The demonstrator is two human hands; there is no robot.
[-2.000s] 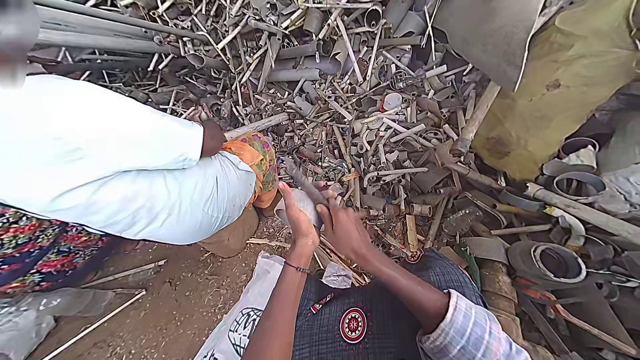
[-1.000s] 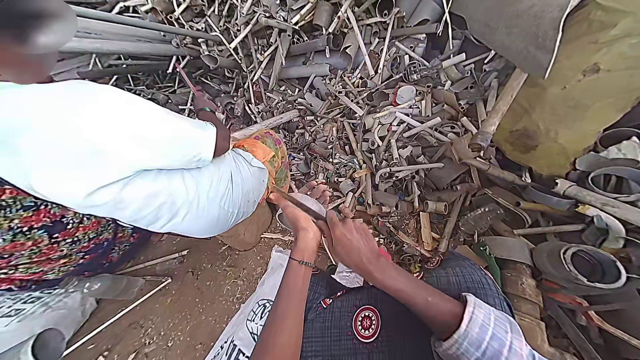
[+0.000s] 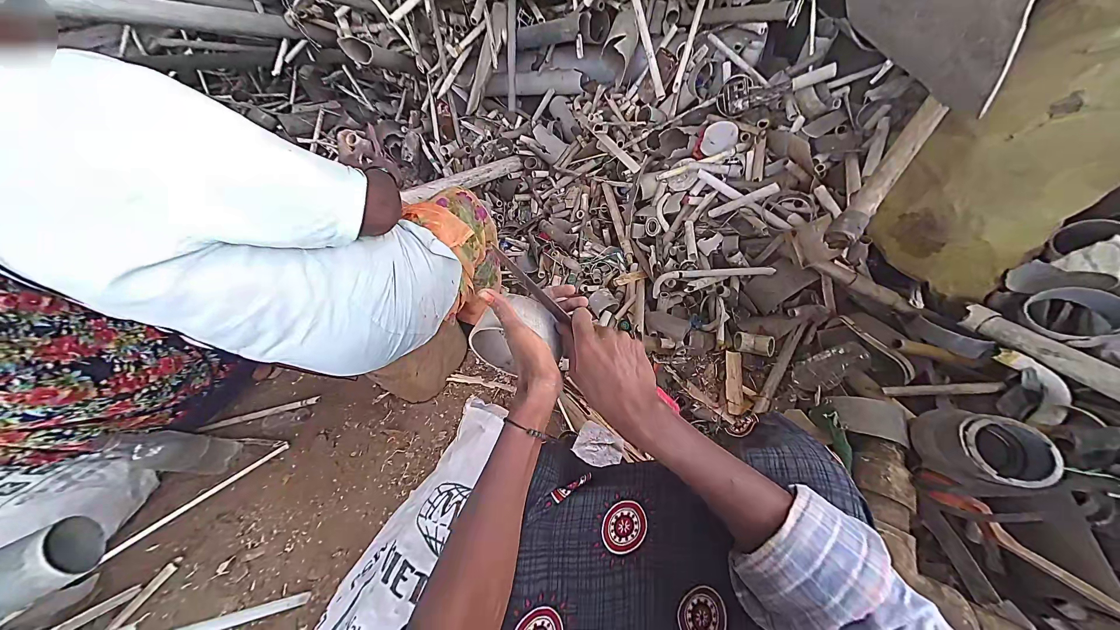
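Observation:
My left hand [image 3: 529, 350] holds a short, wide piece of grey plastic pipe [image 3: 494, 344], its open end facing left. In my right hand [image 3: 612, 372] is a long, narrow dark metal blade [image 3: 532, 284], its handle hidden in my fist. The blade slants up and left, just over the pipe. Both hands are close together above my lap, which is covered by dark checked cloth [image 3: 665, 542] with round red motifs.
A co-worker [image 3: 306, 262] in a white top sits close at the left. Heaped pipe scraps [image 3: 612, 175] lie ahead. A printed white sack [image 3: 420, 525] is beside my lap; cut pipe rings [image 3: 1006, 451] lie at the right. A thin stick [image 3: 197, 503] rests on the soil.
The blade now points up and left above the pipe, where one second ago it lay lower across my left hand. The co-worker's forearm has shifted.

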